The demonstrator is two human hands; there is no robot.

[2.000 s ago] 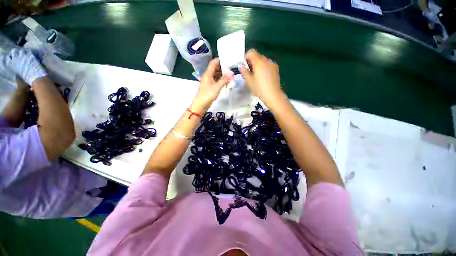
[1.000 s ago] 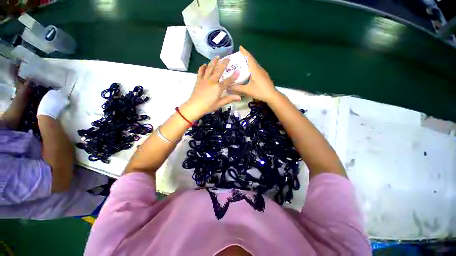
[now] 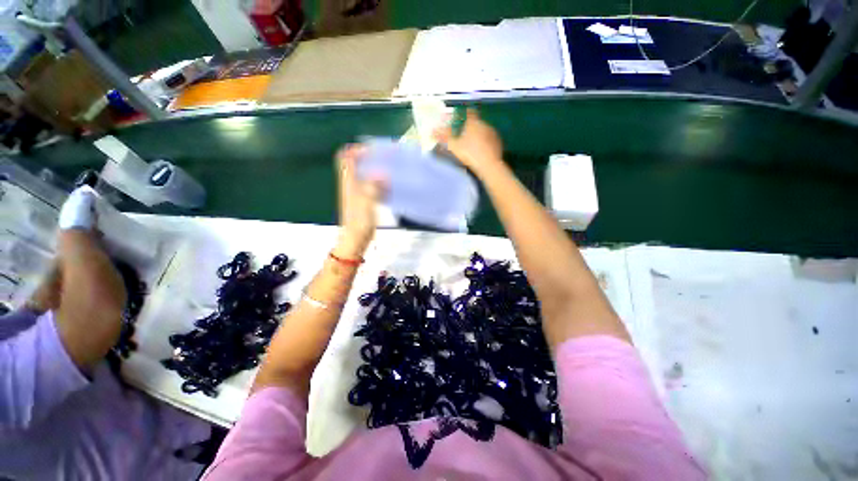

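My left hand (image 3: 357, 193) grips a blurred greyish-white product box or bagged product (image 3: 423, 188), tilted over the belt's near edge. A white flap (image 3: 430, 120) stands up behind it. My right hand (image 3: 475, 143) has its fingers at this flap; blur hides whether they pinch it. A closed white product box (image 3: 572, 191) stands on the belt to the right of my hands. The large cable pile (image 3: 452, 352) of black looped cables lies on the white table before me, below both hands. No cable shows in either hand.
A smaller cable heap (image 3: 230, 324) lies left. A neighbouring worker's gloved hand (image 3: 77, 209) is at the far left, near an open box with a dark round end (image 3: 162, 175). The green belt (image 3: 677, 169) crosses behind the table (image 3: 753, 357). Flat boards (image 3: 339, 66) lie beyond it.
The view has tilted up. The small box is out of my hands, and a closed box stands to their right. My left hand now holds a larger greyish-white item; my hands have moved apart.
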